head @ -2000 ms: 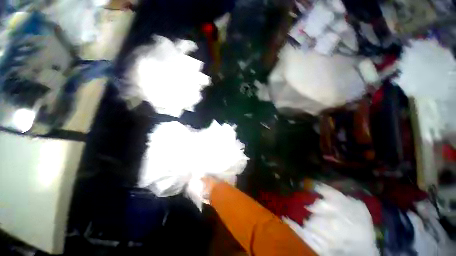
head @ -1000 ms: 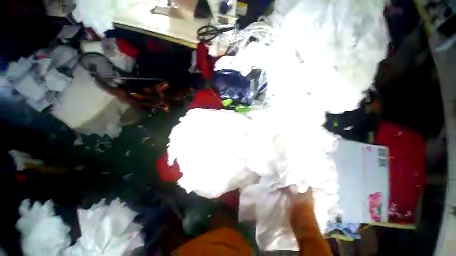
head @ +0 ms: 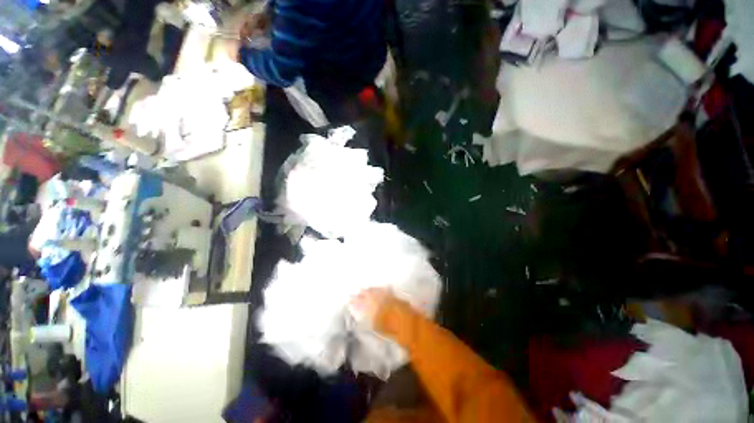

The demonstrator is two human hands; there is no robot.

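Observation:
My right hand (head: 374, 306), in an orange sleeve, reaches in from the lower right. Its fingers are closed into a large bunch of white garment pieces (head: 306, 301) in front of me; the cloth hides the fingertips. A second white bunch (head: 331, 186) sits just beyond it, touching or nearly so. My left hand is not visible.
A sewing machine (head: 145, 227) and pale table (head: 186, 355) are on the left. A person in a blue striped top (head: 326, 41) is ahead. A large pale bundle (head: 587, 107) is upper right. More white pieces (head: 686, 372) lie on red cloth (head: 570, 363) lower right. Scraps litter the dark floor.
The view has swung left from the large white heap back to the two bunches. My right hand has moved from that heap onto the nearer bunch.

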